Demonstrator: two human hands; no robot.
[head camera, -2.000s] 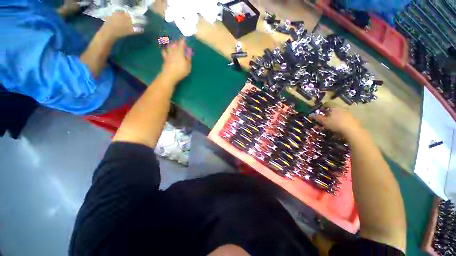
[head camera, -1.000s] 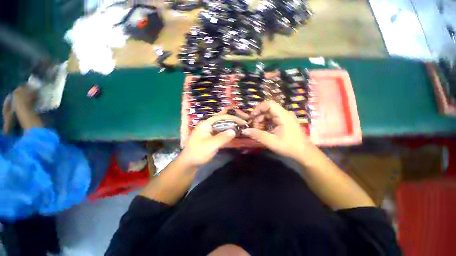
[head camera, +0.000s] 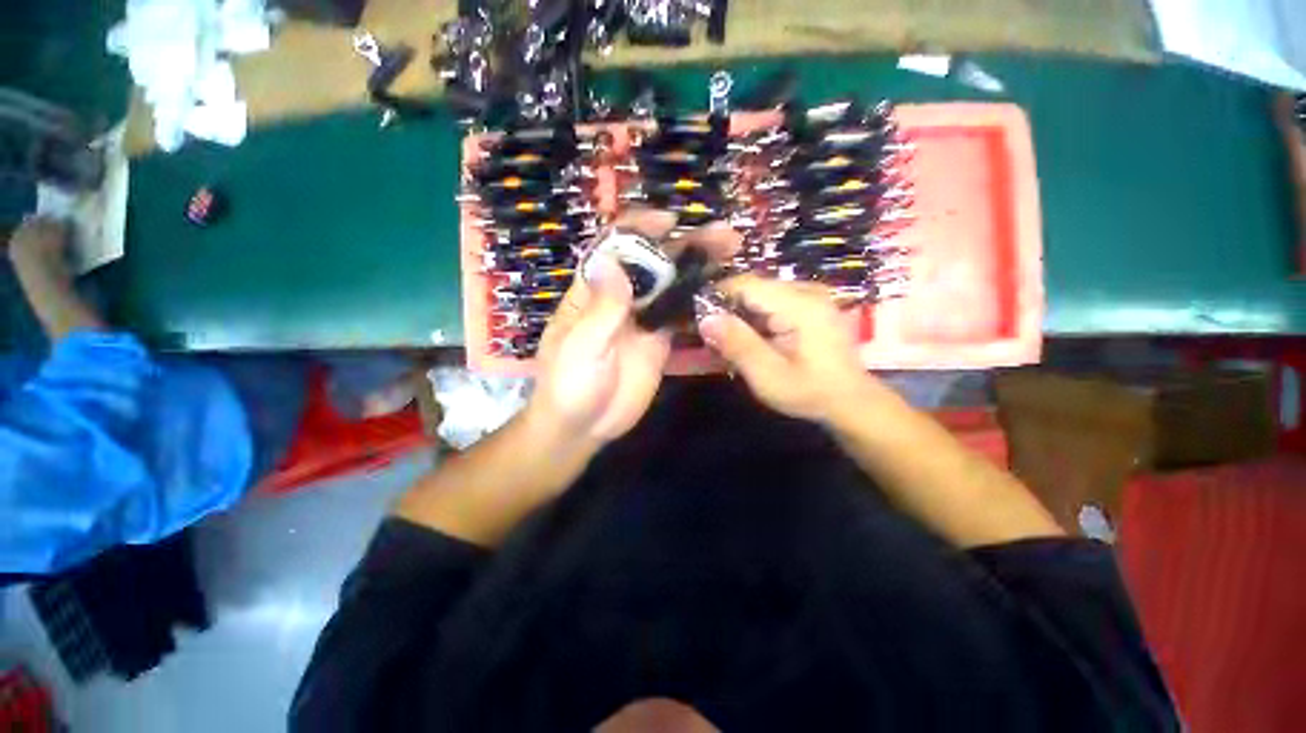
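Observation:
My left hand (head camera: 595, 344) holds a small oval part (head camera: 635, 268) with a pale rim and dark centre, above the tray's near edge. My right hand (head camera: 788, 341) is beside it, its fingertips on a black piece (head camera: 685, 287) with a silver end that meets the left fingers. Whether the two parts are joined cannot be told. The salmon-red tray (head camera: 1024, 236) lies under and behind the hands. Rows of black-and-silver pieces (head camera: 838, 215) with yellow-orange marks lie in it; its right part shows bare red bottom.
A heap of loose black-and-silver pieces (head camera: 530, 50) lies behind the tray. White crumpled scraps (head camera: 186, 65) are at the back left. A small dark and reddish part (head camera: 202, 206) lies on the green bench (head camera: 315, 258). A coworker's blue sleeve (head camera: 122, 444) is at the left. White paper (head camera: 1253, 36) is at the back right.
Both hands, first apart over the bench and heap, came together over the tray. Since then the left hand has turned, showing the oval part's pale rim. The view has also shifted.

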